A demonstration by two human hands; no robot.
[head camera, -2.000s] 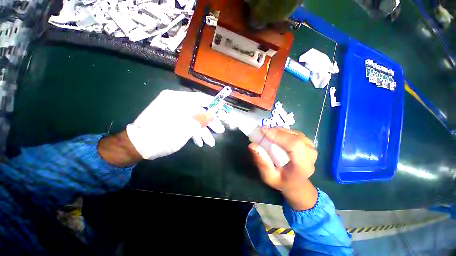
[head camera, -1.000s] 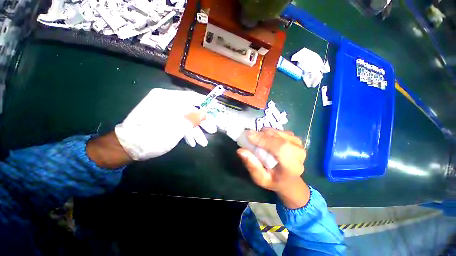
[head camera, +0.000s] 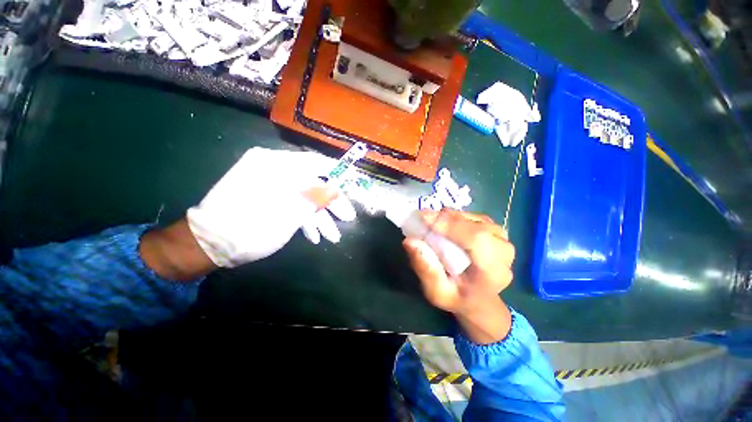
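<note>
My left hand, in a white glove, holds a narrow white plastic part with greenish marks between thumb and fingers, its end pointing up and right. More white pieces beside it are blurred. My bare right hand grips a translucent whitish bottle, its tip towards the parts at the left hand. The needle tip is too blurred to tell if it touches them. A small group of white parts lies on the mat behind the right hand.
An orange press base with a silvery-white fixture stands ahead under a dark green press head. A heaped tray of white parts is at left. A crumpled wipe, blue cylinder and blue tray are at right.
The whole view has shifted, so the bench things sit further left. My right hand with the bottle has moved slightly right from my left hand since a second ago. Both grips look unchanged.
</note>
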